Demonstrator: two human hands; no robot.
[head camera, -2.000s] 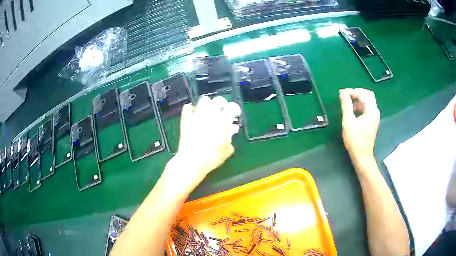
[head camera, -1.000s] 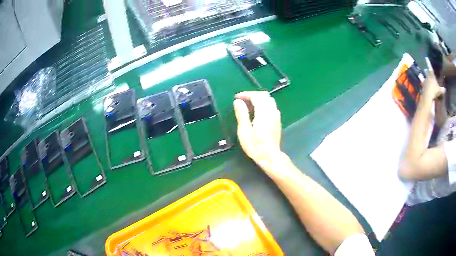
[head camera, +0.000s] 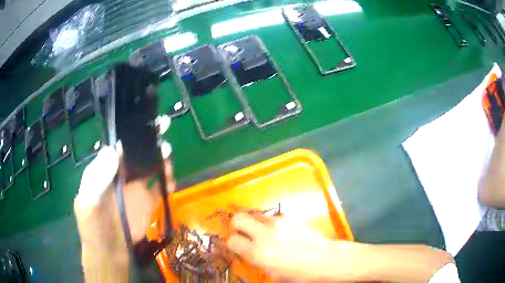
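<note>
My left hand (head camera: 99, 204), with white cots on thumb and fingertips, holds a black phone frame (head camera: 135, 121) upright by its edges, left of the orange tray. The frame is blurred. Its solid end is up and its open window is down. The orange parts tray (head camera: 326, 188) holds a heap of thin dark and coppery slivers (head camera: 191, 251). My right hand (head camera: 266, 240) reaches into the tray at the slivers with bent fingers. It is blurred, and whether a sliver is between its fingertips cannot be told.
More phone frames (head camera: 266, 77) lie in a slanted row on the green belt (head camera: 354, 105). One frame (head camera: 321, 38) lies apart at the upper right. A white sheet (head camera: 443, 149) is at the right, with another person's arm (head camera: 493, 177) beside it. Clear crumpled plastic (head camera: 69, 36) is beyond the belt.
My left hand has come into view with a frame lifted off the belt. My right hand has moved from above the belt down into the orange tray. The view has shifted.
</note>
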